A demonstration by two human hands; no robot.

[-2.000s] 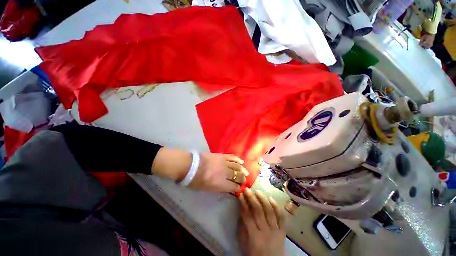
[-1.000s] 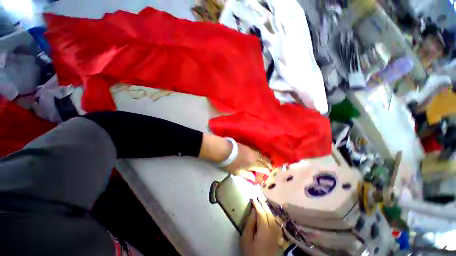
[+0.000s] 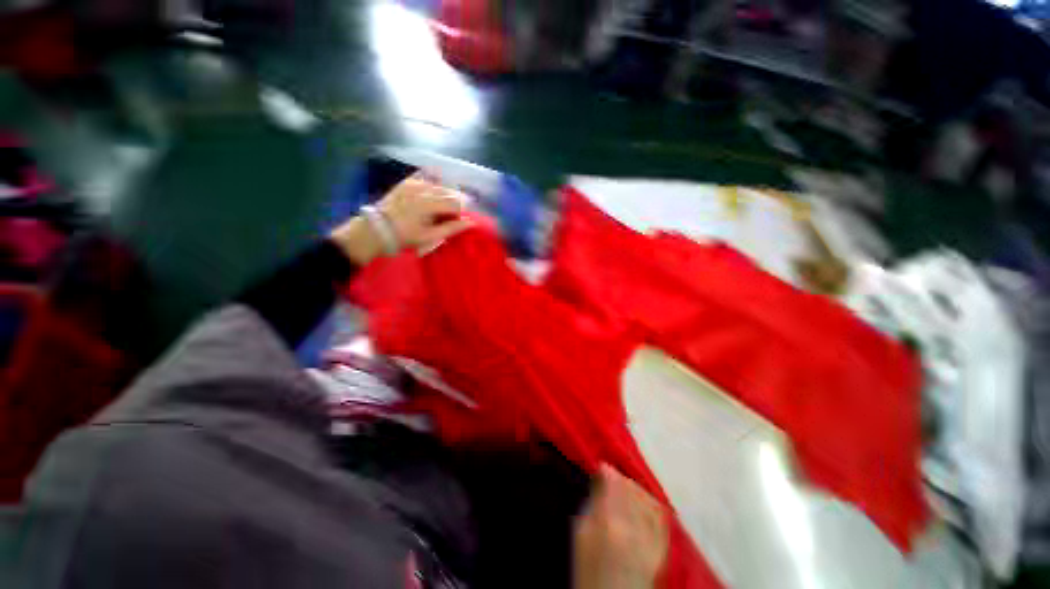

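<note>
The view is blurred. A red cloth panel (image 3: 507,311) stretches between my two hands, from over the bin area down across the table's near edge. My left hand (image 3: 424,214), with a white bracelet at the wrist, grips its far left end. My right hand (image 3: 622,532) is at the bottom centre, partly cut off by the frame edge, closed on the cloth's edge. More red cloth (image 3: 760,334) lies on the white table (image 3: 720,460) to the right. The sewing machine is out of view.
A blue bin (image 3: 524,213) holding red and white cloth stands beyond and left of the table. White cut pieces (image 3: 967,368) lie at the right. Green floor (image 3: 265,190) shows at the back left. Red items (image 3: 69,334) are at the far left.
The view has swung left, away from the machine. My left hand has moved from the needle area to the far left and taken hold of red cloth. My right hand has come off the machine bed.
</note>
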